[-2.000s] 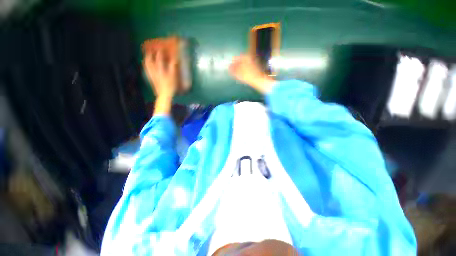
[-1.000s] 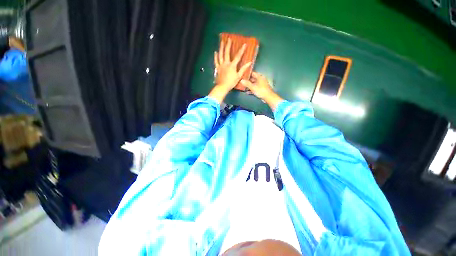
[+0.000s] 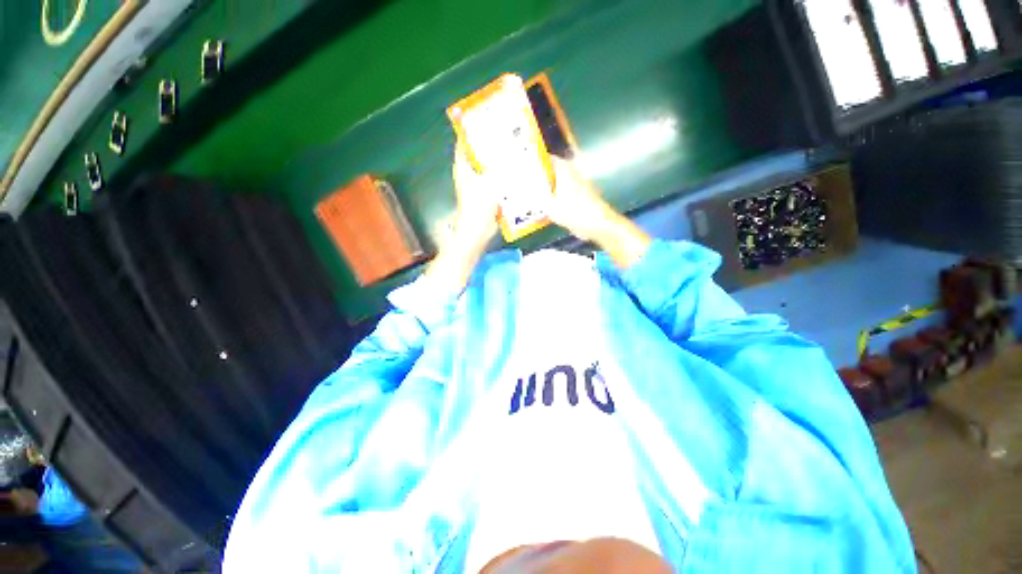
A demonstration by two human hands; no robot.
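Note:
My left hand [image 3: 475, 202] and my right hand [image 3: 577, 202] hold an orange-bordered frame jig [image 3: 502, 140] between them, raised in front of me. Its face shows very bright white, overexposed. A second orange frame jig with a glossy black panel [image 3: 547, 116] lies on the green bench, partly hidden behind the held one. To the left, an orange-brown stack of jigs [image 3: 367, 230] lies on the bench with nobody touching it. The fingertips behind the held jig are hard to make out.
Black curtain [image 3: 213, 292] hangs at left. A black tray with white-faced panels [image 3: 843, 67] is upper right. An open box of small dark parts [image 3: 781, 224] is below the bench, with brown floor stacks [image 3: 925, 359] beyond. Small devices line the curved rail [image 3: 67, 107].
My hands have left the orange-brown stack and now hold a bright-faced frame jig together. The view has turned, showing the parts box and floor stacks.

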